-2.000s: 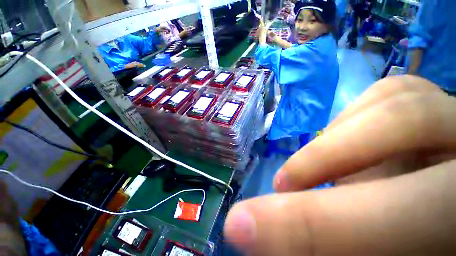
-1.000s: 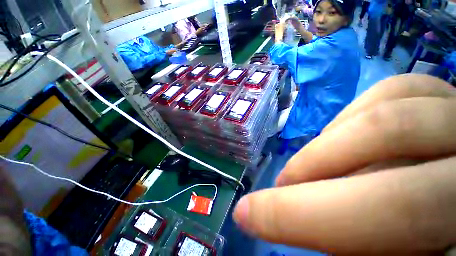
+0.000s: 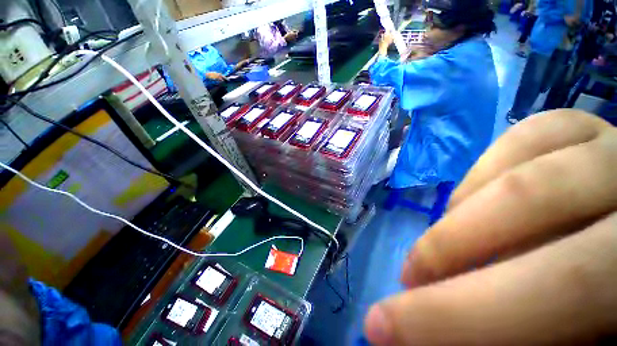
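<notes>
A clear blister tray (image 3: 302,312) lies on the bench at the bottom, cut off by the frame edge. It holds several dark, red-edged handset units (image 3: 270,317) with white labels. An orange-red tag (image 3: 282,260) at the end of a thin white cable (image 3: 145,234) lies behind the tray. My right hand (image 3: 500,250) looms large and blurred at the right, cut off by the edge, fingertips a little apart, nothing visible between them. At the lower left edge are a blue sleeve (image 3: 71,321) and a dark, blurred skin-like patch; my left hand is not clear.
A tall stack of filled trays (image 3: 318,172) stands behind the tag, beside a white shelf post (image 3: 196,101). A monitor (image 3: 74,182) and black keyboard (image 3: 145,253) are at left. A thick white cable (image 3: 233,169) crosses the view. A person in blue (image 3: 443,111) sits beyond the stack.
The view has swung so that bench, tray and stack sit further right, with more of the tray showing. The person in blue has turned their head away. My right hand appears lower and further right.
</notes>
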